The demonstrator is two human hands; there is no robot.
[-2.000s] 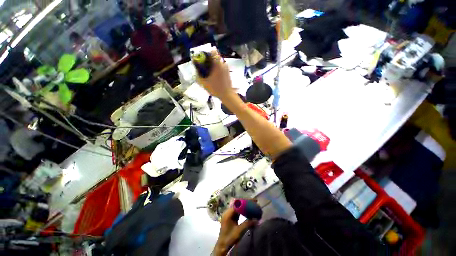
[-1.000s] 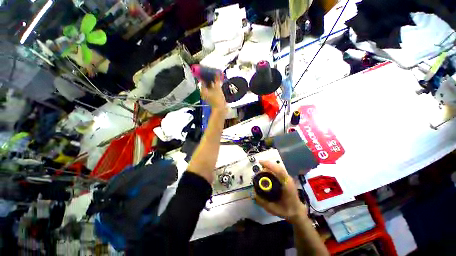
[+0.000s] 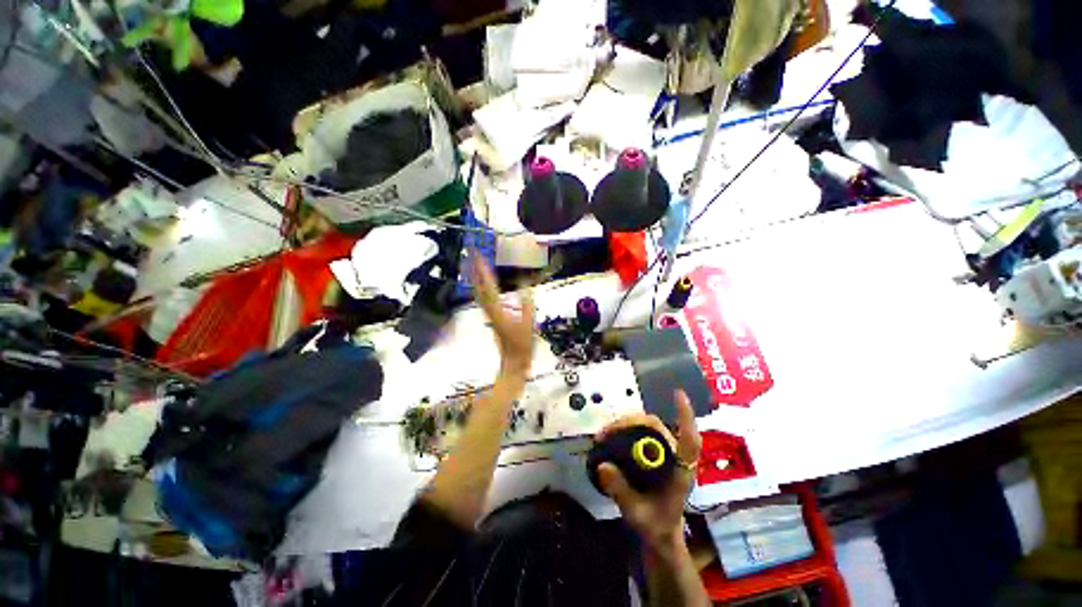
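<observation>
My right hand point(image 3: 655, 492) holds a black thread cone with a yellow core point(image 3: 617, 462) over the motor end of the sewing machine point(image 3: 570, 401), near the table's front edge. My left hand point(image 3: 510, 323) is empty, fingers apart, raised above the machine head. Two dark thread cones with magenta tops, a left one point(image 3: 543, 190) and a right one point(image 3: 632, 178), stand upright on round black discs behind the machine. A thin dark thread runs up past the stand rod point(image 3: 700, 178).
Small spools point(image 3: 587, 311) and dark metal tools lie behind the machine. A small red tray point(image 3: 724, 458) sits at its motor end. Dark and blue cloth point(image 3: 261, 427) is piled left. A blue plastic basket point(image 3: 477, 251) is behind. An open red drawer point(image 3: 819, 548) is below right.
My left hand has let go of the magenta-cored cone, which now stands on the left disc, and has moved down. My right hand still holds the yellow-cored cone, slightly lower in view.
</observation>
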